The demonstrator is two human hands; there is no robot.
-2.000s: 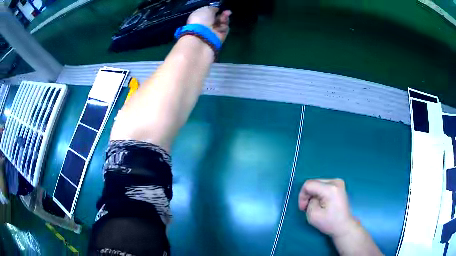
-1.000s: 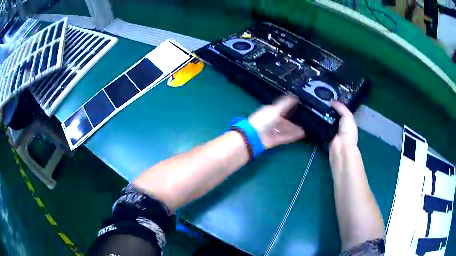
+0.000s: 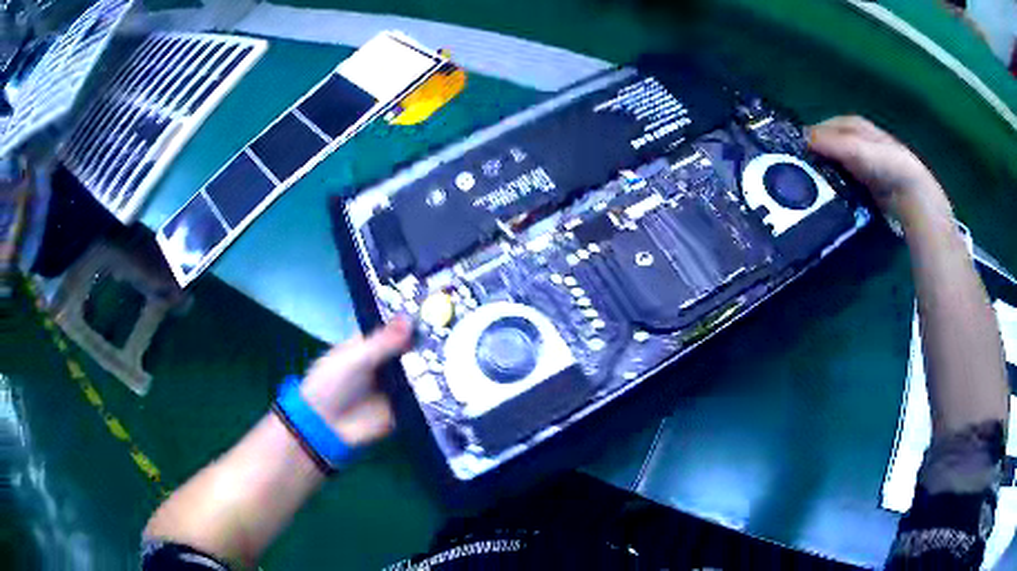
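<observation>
The open laptop base (image 3: 625, 268) is tilted, with its electronics facing me, above the near part of the bench. Its black battery pack (image 3: 513, 178) lies along the far side. Two silver-white fans show, one near the left corner (image 3: 507, 351) and one at the right (image 3: 790, 190). My left hand (image 3: 357, 385) grips the left edge, thumb on top near a small yellow round part (image 3: 437, 309). My right hand (image 3: 875, 162) grips the right end. The fingers under the base are hidden.
A white liner strip with black rectangles (image 3: 273, 151) lies at the left, beside an orange-yellow piece (image 3: 429, 94). White slotted trays (image 3: 145, 106) are farther left. White liner sheets (image 3: 909, 424) lie at the right, partly behind my right arm. A pale metal rail (image 3: 502, 47) runs behind.
The laptop base has come closer and turned around, its battery side now away from me. My left hand has moved to its left edge, and my right hand to its right end.
</observation>
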